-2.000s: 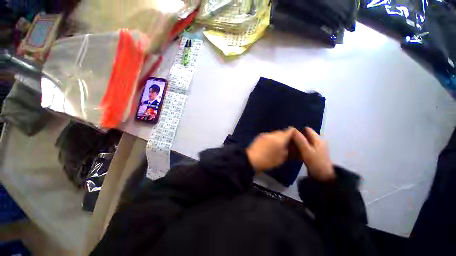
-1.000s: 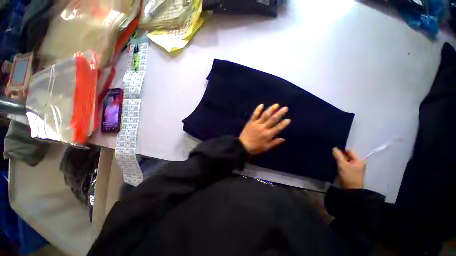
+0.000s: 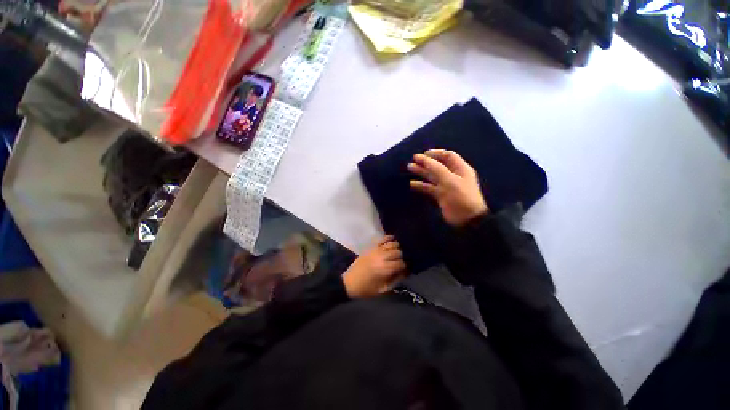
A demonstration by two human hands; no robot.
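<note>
Dark trousers (image 3: 500, 156), folded into a compact, roughly square shape, lie on the white tabletop in front of me. My left hand (image 3: 375, 268) is at their near left corner by the table's front edge, fingers curled on the cloth. My right hand (image 3: 450, 184) is over the middle of the folded cloth, fingers spread and partly bent, with nothing seen in it. Whether its palm touches the cloth is hard to tell. The near part of the trousers is partly hidden by my right sleeve.
Left on the white table (image 3: 616, 208) are a phone (image 3: 246, 110), label strips (image 3: 268, 152), a green marker (image 3: 316, 38) and clear bags with an orange band (image 3: 204, 68). Shiny dark packets (image 3: 680, 40) line the far side. A cream trolley (image 3: 60, 208) stands left, a blue crate (image 3: 48, 376) below it.
The trousers went from a longer laid-out shape to a shorter folded one. My right hand moved from their right end onto the middle; my left hand moved to the near left corner. The view shifted.
</note>
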